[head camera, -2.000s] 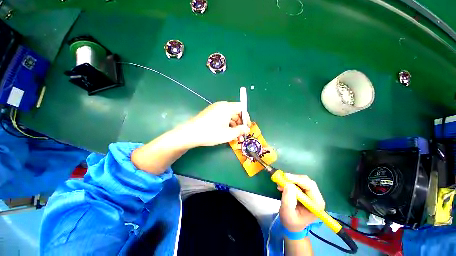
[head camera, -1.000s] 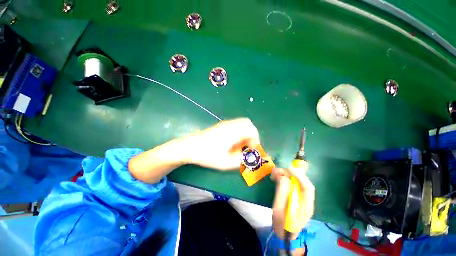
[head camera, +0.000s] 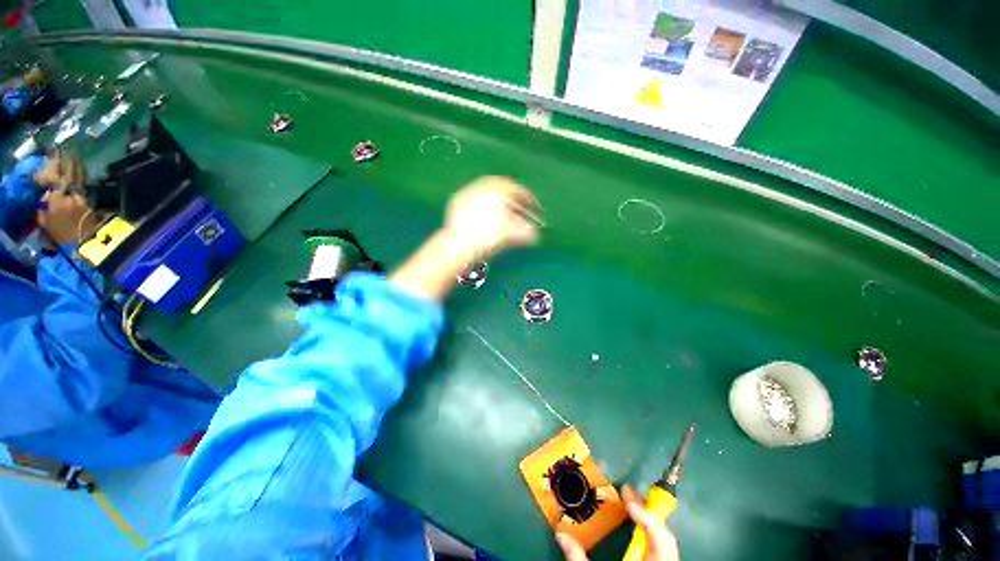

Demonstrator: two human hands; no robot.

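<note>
The orange fixture [head camera: 544, 465] lies on the green mat with its dark round seat empty. My left hand [head camera: 493, 214] is stretched over the green belt, far beyond the fixture. It is blurred, with something thin and unclear at its fingers. My right hand [head camera: 654, 535], cut off by the lower edge, holds the yellow soldering iron [head camera: 655, 506], tip up, beside the fixture. Its fingertips are at the fixture's near edge. The thin solder wire [head camera: 521, 376] ends at the fixture's top corner. One disc-like workpiece [head camera: 536, 306] lies on the mat; another [head camera: 473, 274] shows beside my left forearm.
A whitish cup [head camera: 781, 404] with a silvery wad stands right. The solder spool [head camera: 327, 261] and blue station [head camera: 181, 254] are left. Single discs lie at the belt's left [head camera: 365, 151] and at right [head camera: 872, 362]. Another person's hands [head camera: 66, 197] are far left.
My left hand has moved from the fixture out to the belt. The workpiece has left the fixture's seat, and the solder wire lies loose. The view has tilted up, showing the posted sheet.
</note>
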